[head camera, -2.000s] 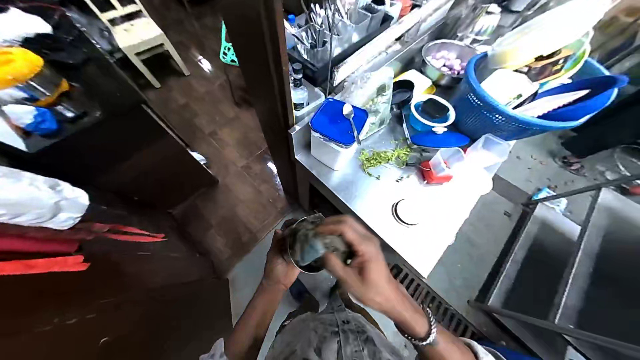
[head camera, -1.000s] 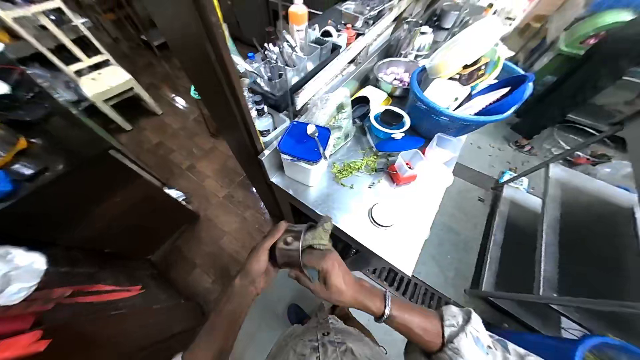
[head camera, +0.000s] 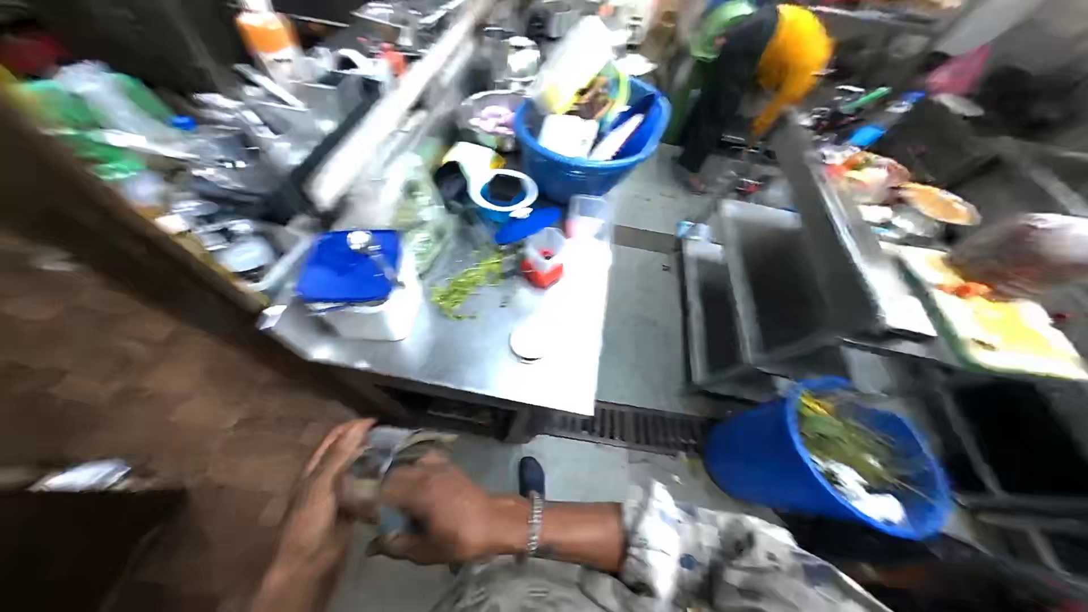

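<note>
Low in the head view, both hands are around a small metal container (head camera: 364, 484), which is blurred. My left hand (head camera: 319, 501) holds its left side, with the fingers wrapped upward. My right hand (head camera: 442, 506), with a bracelet at the wrist, presses a greyish cloth (head camera: 395, 520) against it; the cloth is partly hidden by the fingers. Beyond the hands stands a steel table (head camera: 399, 361), bearing a white tub with a blue lid (head camera: 348, 265), green leafy pieces (head camera: 467, 285), a small red-based container (head camera: 542, 263) and a round white lid (head camera: 527, 342).
A blue basket (head camera: 586, 174) of kitchenware stands past the table. A blue bin (head camera: 756, 450) holding waste is at the right, near steel basins (head camera: 786, 280). A floor drain grate (head camera: 650, 427) runs below the table edge. Another person (head camera: 731, 76) bends at the back. A brown post (head camera: 170, 246) rises at the left.
The view has swung to the right, bringing in the blue bin and another person. Both hands remain around the metal container; the right hand and cloth have shifted on it.
</note>
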